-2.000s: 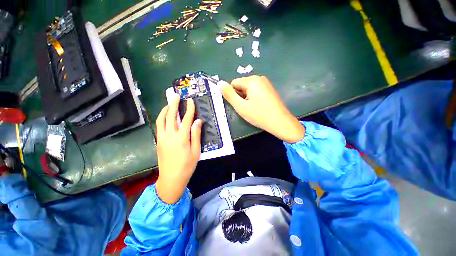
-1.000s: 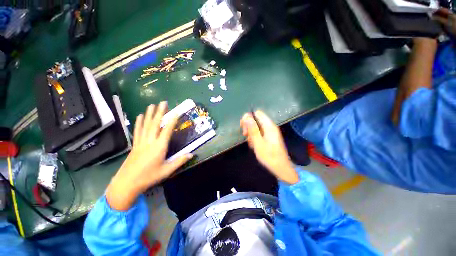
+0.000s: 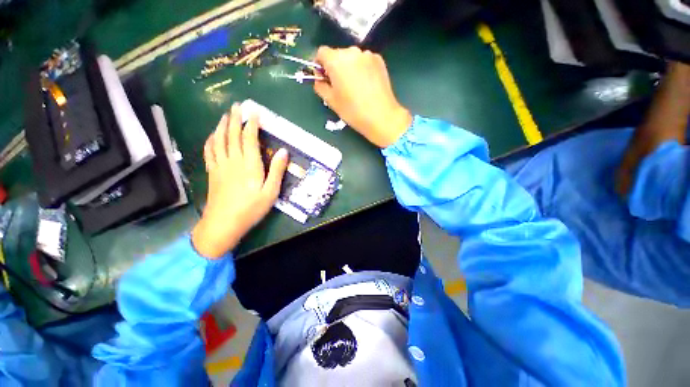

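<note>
The open phone body (image 3: 314, 187) lies on a white foam tray (image 3: 303, 140) near the bench's front edge, its circuitry end pointing to the lower right. My left hand (image 3: 238, 178) lies over its other end, fingers on the tray and thumb over the phone; what is under the palm is hidden. My right hand (image 3: 362, 87) holds tweezers (image 3: 300, 60), prongs pointing left toward the pile of small flex parts (image 3: 253, 51). Whether the prongs hold a part cannot be told. A small white piece (image 3: 334, 125) lies below the right hand.
Stacked foam trays (image 3: 125, 113) with another open phone body (image 3: 72, 113) stand at the left. A clear plastic bag (image 3: 357, 13) lies beyond the pile. Yellow tape (image 3: 511, 87) marks the bench at right. Another person's arm (image 3: 654, 136) and more stacked trays (image 3: 598, 34) are at the right.
The tray and phone have turned so the circuitry end points toward the lower right. My left hand has come down onto them. My right hand has moved from the front edge up to the flex parts.
</note>
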